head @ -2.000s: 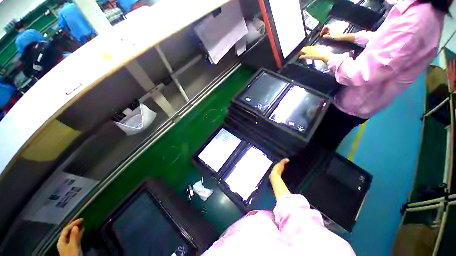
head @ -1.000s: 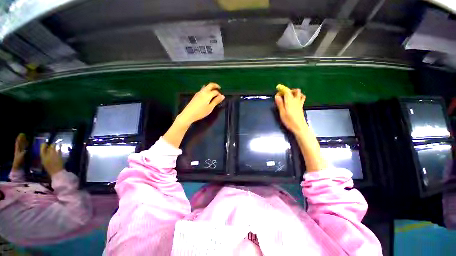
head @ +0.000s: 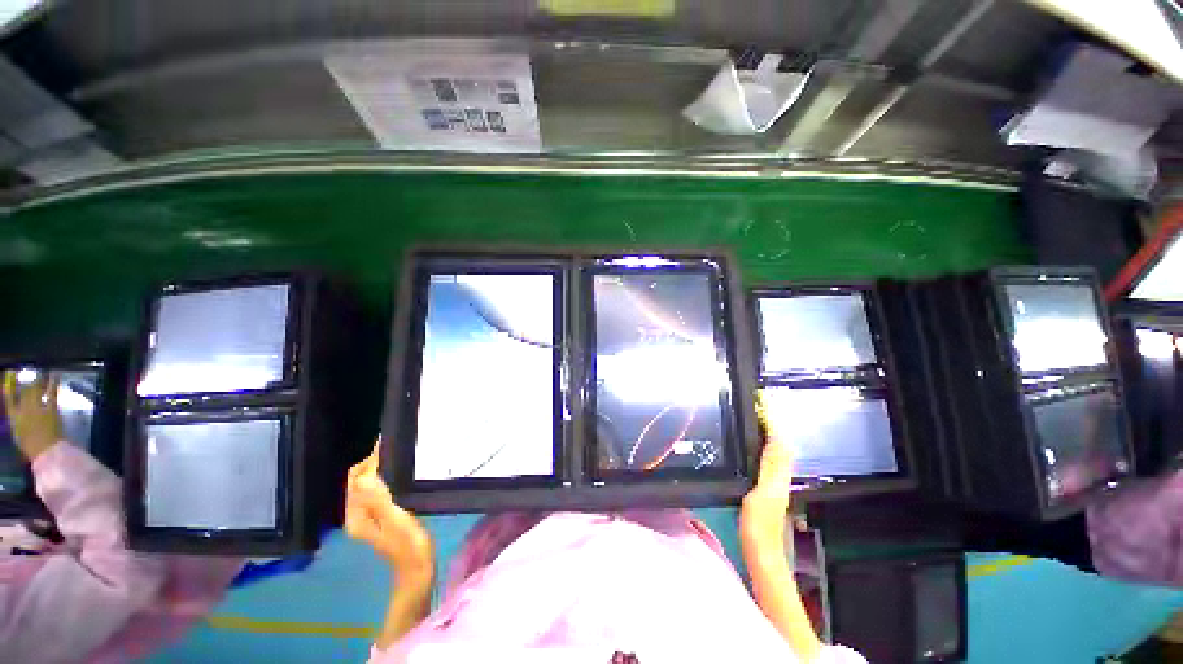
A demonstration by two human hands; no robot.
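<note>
A black two-slot tray (head: 400, 376) is in front of me with two tablets side by side. The left tablet (head: 488, 389) has a lit white screen with a blue patch and dark curves. The right tablet (head: 658, 370) has a darker screen with coloured curves and a bright reflection. My left hand (head: 379, 512) grips the tray's left edge near its front corner. My right hand (head: 771, 474) is at the tray's right edge near the front corner, its fingers partly hidden.
Another tray with two lit tablets (head: 214, 474) stands left, and one (head: 830, 428) right. A tray stack (head: 954, 389) is further right. Another person's hand (head: 35, 418) is at far left. A shelf with a paper (head: 454, 104) runs behind the green bench (head: 324, 214).
My hands have moved from the tablets' top edges down to the tray's sides and hold it. Both tablet screens have changed from dark to lit.
</note>
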